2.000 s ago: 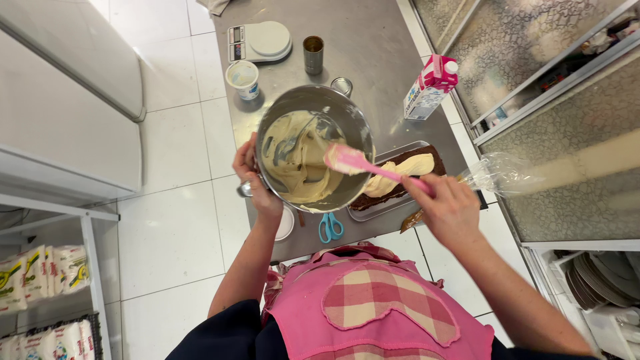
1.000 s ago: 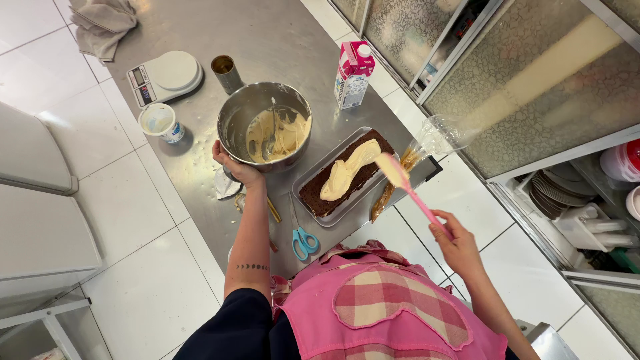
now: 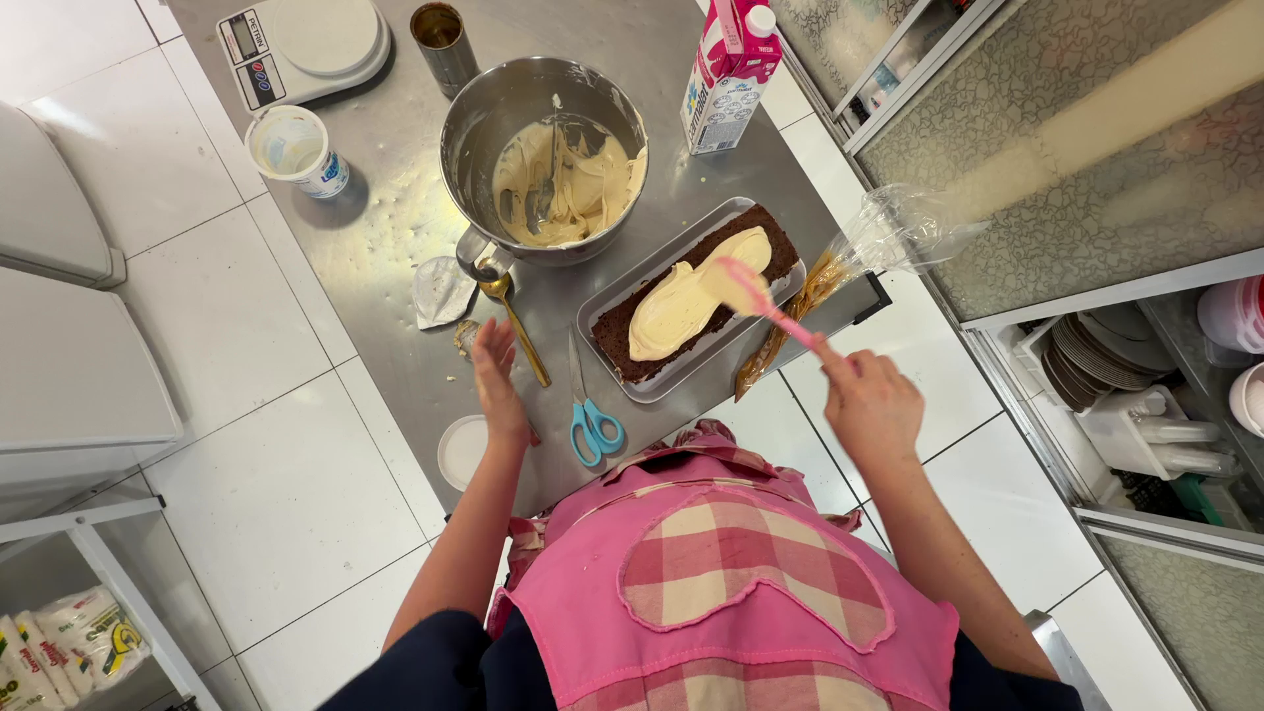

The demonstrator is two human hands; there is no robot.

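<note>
My right hand (image 3: 874, 405) grips the handle of a pink spatula (image 3: 785, 321), whose cream-covered blade lies over the pale cream (image 3: 676, 306) on a chocolate cake (image 3: 617, 331). The cake sits in a grey rectangular tray (image 3: 647, 393). Nothing is in my left hand (image 3: 499, 380), held with its fingers raised beside a gold spoon (image 3: 523, 341). Above it stands a steel mixing bowl (image 3: 464, 158) with more cream inside. Blue-handled scissors (image 3: 595, 432) lie between my left hand and the tray.
A kitchen scale (image 3: 306, 44), plastic tub (image 3: 291, 148) and metal tin (image 3: 442, 44) stand at the upper left of the steel table (image 3: 385, 286). A carton (image 3: 731, 79) stands behind the tray. A plastic piping bag (image 3: 815, 286) overhangs the right edge; a white lid (image 3: 464, 451) lies near my left forearm.
My left hand has let go of the mixing bowl, which now stands on the table. The spatula has moved from beside the tray onto the cream on the cake.
</note>
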